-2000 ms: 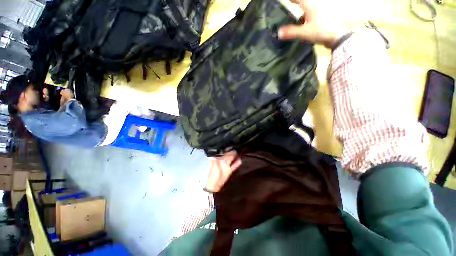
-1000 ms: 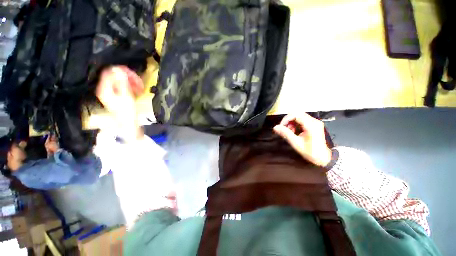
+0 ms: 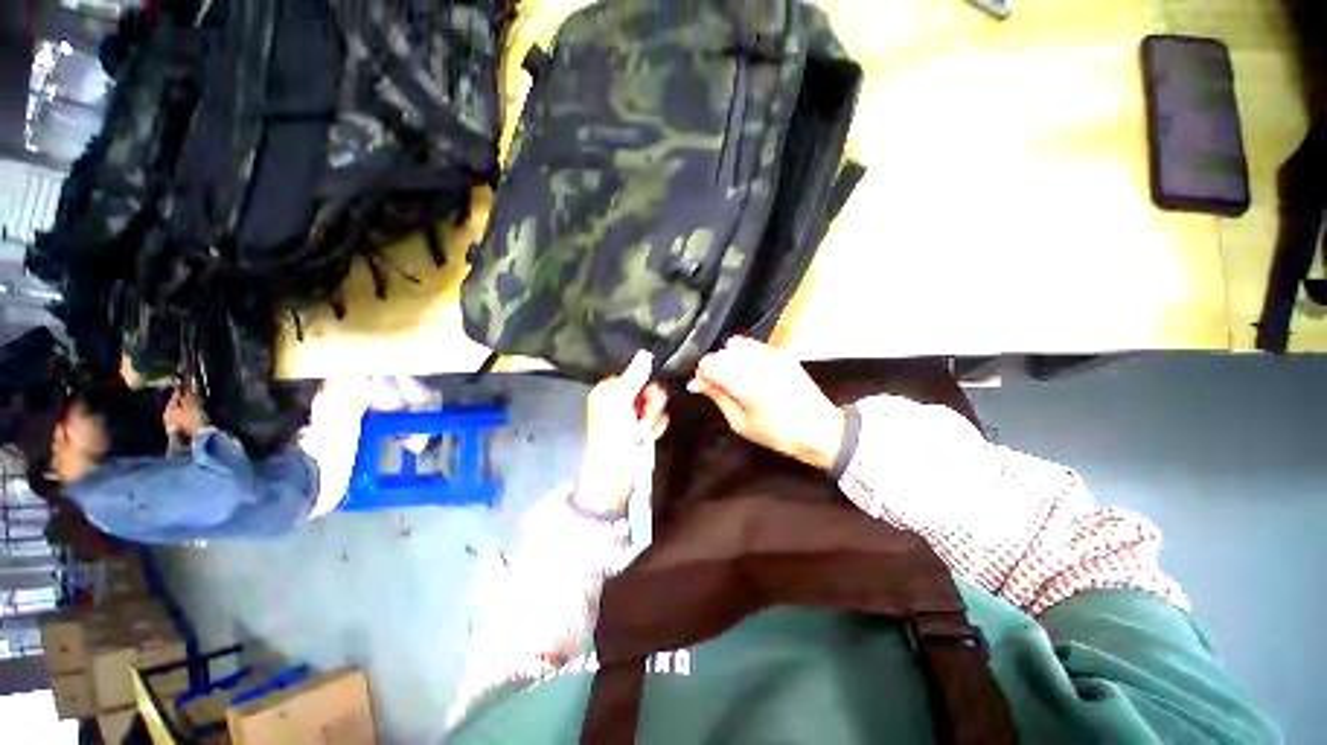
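Observation:
A dark green, brown and black camouflage backpack [image 3: 619, 189] lies on the pale yellow table [image 3: 1019, 277], its lower end at the table's near edge. A dark zipper line runs along its curved right side. My left hand [image 3: 623, 437] is at the bag's near end, thumb and finger close together by its lower edge. My right hand [image 3: 779, 403] is just to the right, fingers bent and fingertips close to the same edge. Whether either hand pinches a thread or zipper pull is too small to tell.
More camouflage backpacks [image 3: 277, 160] are piled at the left. A smartphone [image 3: 1195, 125] and a black strap [image 3: 1292, 240] lie at the right. A person in a blue sleeve [image 3: 175, 488] is at the left, beside a blue stool [image 3: 422, 459]. Cardboard boxes [image 3: 306, 713] stand lower left.
The backpack has turned more upright since the first frame. My left hand has come back from the left pile to the bag's near edge. My right hand has moved left beside it.

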